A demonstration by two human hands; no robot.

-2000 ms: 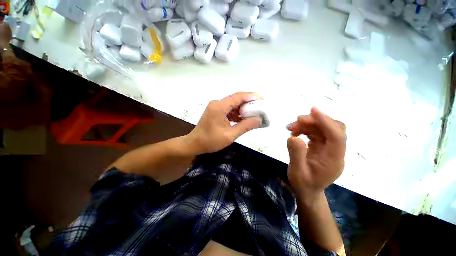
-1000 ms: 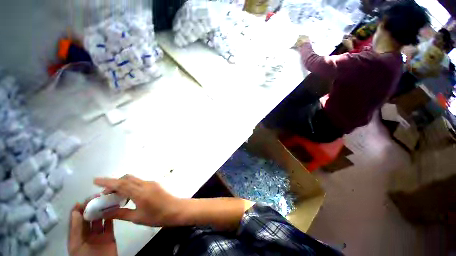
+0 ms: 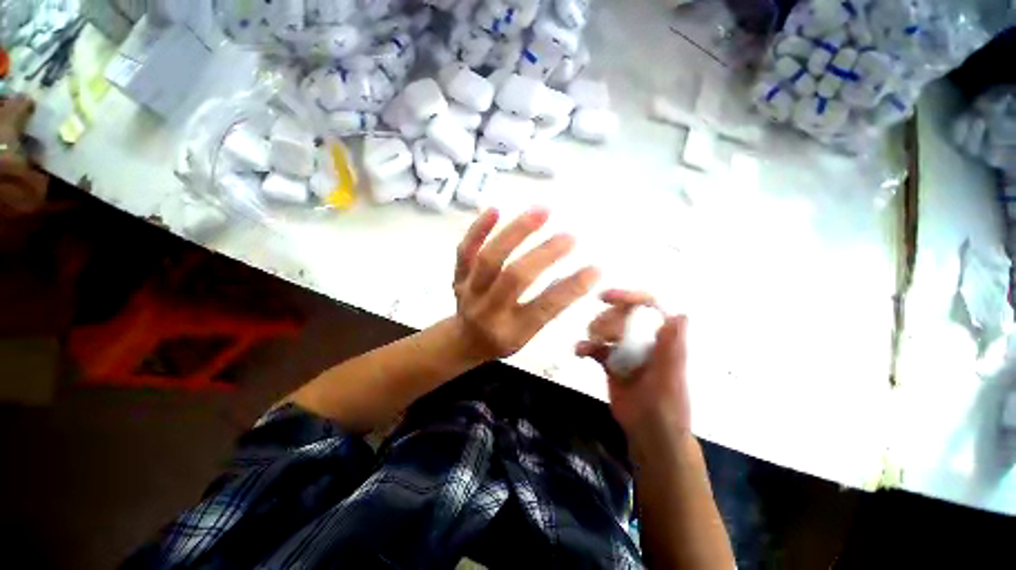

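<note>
A white plastic case (image 3: 636, 341) is held in my right hand (image 3: 643, 354), between the thumb and fingers, above the bench near its front edge. Glare blurs the case and its markings cannot be read. My left hand (image 3: 508, 285) is just left of it, with fingers spread and nothing in it, not touching the case. Many loose white cases (image 3: 451, 136) are heaped at the far side of the bench, some with a short dark mark. Several more cases lie by a clear plastic bag (image 3: 198, 167) with a yellow strip (image 3: 341, 175).
White cases with blue bands (image 3: 822, 72) are bagged at the far right. Crossed white strips (image 3: 702, 123) lie at centre-back. Flat grey-white boxes (image 3: 184, 69) are at far left. The bench seam (image 3: 905, 245) is at right. An orange stool (image 3: 184, 340) stands below at left.
The view has swung back from the right side, where another person sat, to the bench in front. The case was between both hands; now only my right hand holds it and my left is open.
</note>
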